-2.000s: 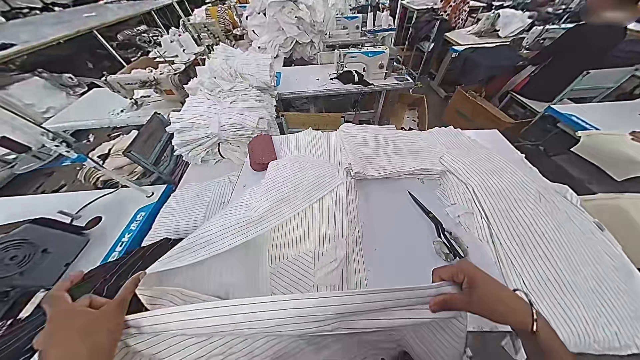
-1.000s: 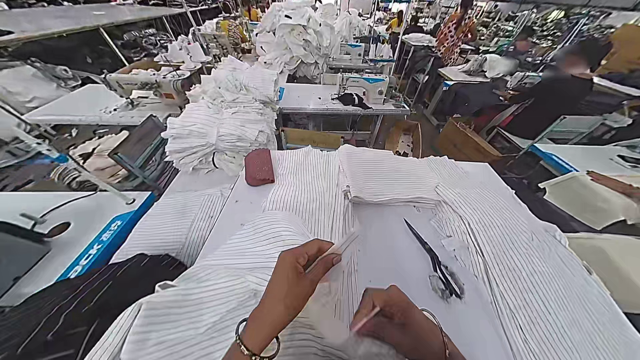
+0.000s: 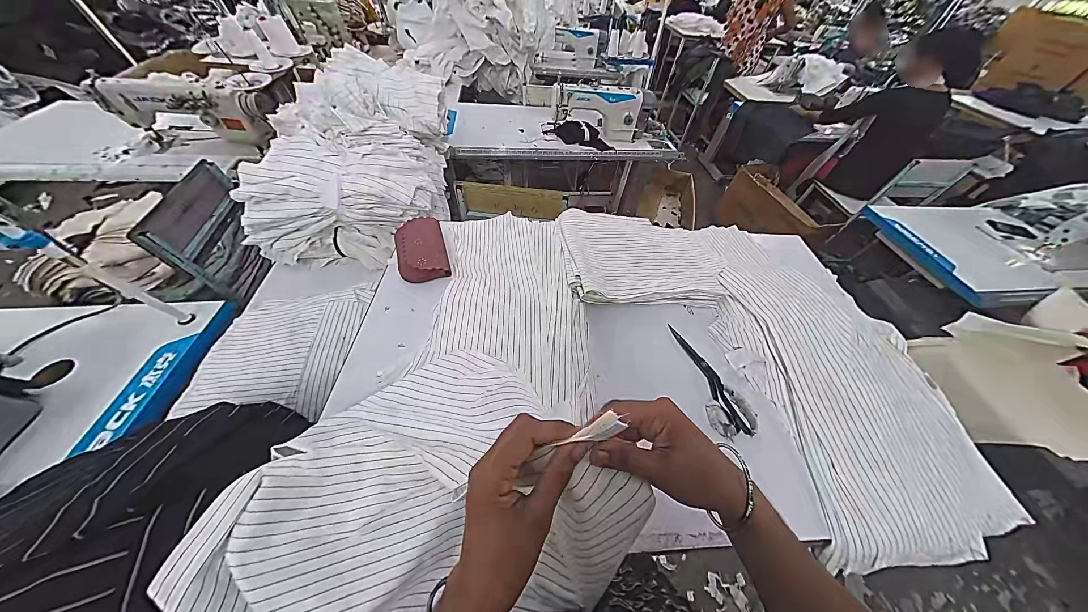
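Note:
Both hands meet at the front of the white table [image 3: 625,365]. My left hand [image 3: 518,493] pinches a gathered edge of a white striped fabric piece [image 3: 340,510], and my right hand [image 3: 671,450] grips the same edge close beside it. A small pale end sticks up between the fingers. The piece spreads to the left and hangs below my hands. To the right of my hands lie black-bladed scissors [image 3: 714,382]. Behind, striped panels [image 3: 510,314] lie flat beside a folded striped stack [image 3: 646,259]. A maroon case [image 3: 422,250] sits at their left.
Long striped panels [image 3: 850,399] cover the table's right side. A tall bundle of striped pieces [image 3: 340,170] stands at the back left. Dark striped cloth [image 3: 127,510] lies at the lower left. Beyond are sewing machines [image 3: 599,110], cardboard boxes [image 3: 667,195] and a seated person [image 3: 901,127].
Two seconds ago my hands held a striped piece stretched wide. They came together over the table, and now pinch one edge side by side. The scissors stay on the table.

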